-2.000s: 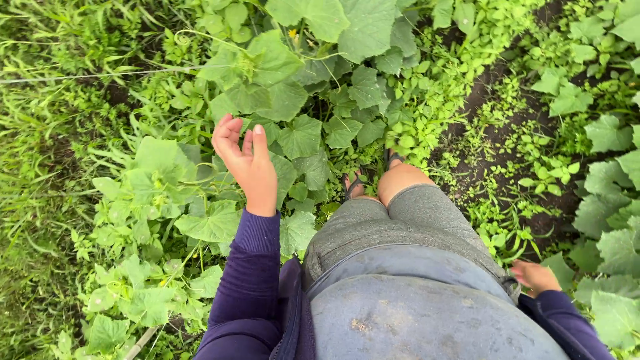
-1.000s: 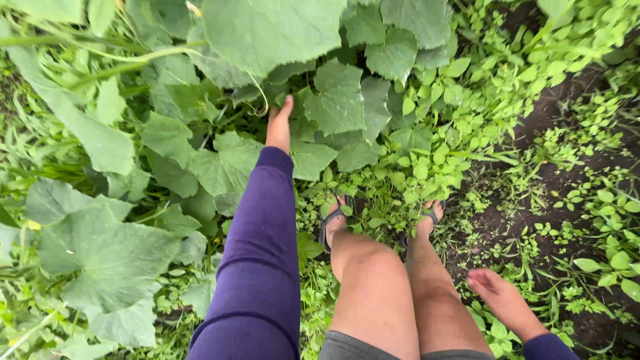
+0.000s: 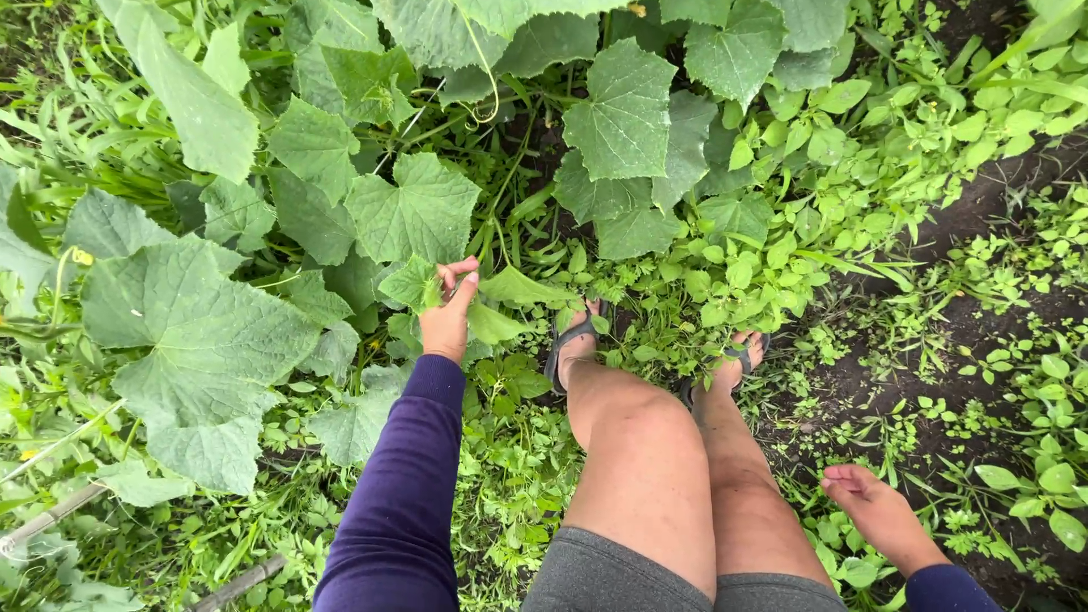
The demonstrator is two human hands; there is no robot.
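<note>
My left hand [image 3: 449, 316], in a purple sleeve, pinches a leafy vine shoot [image 3: 414, 285] between thumb and fingers near the middle of the head view. Small pale green leaves stick out on both sides of the fingers, and a thin stem runs upward from them. Broad lobed cucumber leaves [image 3: 416, 208] lie just above this hand. At the lower right, my right hand [image 3: 875, 510] hangs beside my knee with its fingers loosely bent and nothing in it, over low weeds and soil.
Large vine leaves [image 3: 204, 340] spread on the left, and more [image 3: 625, 110] at the top. A wooden stick [image 3: 51, 517] and a thin string [image 3: 416, 115] are among the plants. My sandalled feet [image 3: 578, 340] stand in low weeds. Dark soil [image 3: 867, 382] shows at the right.
My left hand was raised over the plants, then reached in among the leaves; now it holds a shoot nearer my feet. The view has moved down closer to the plants.
</note>
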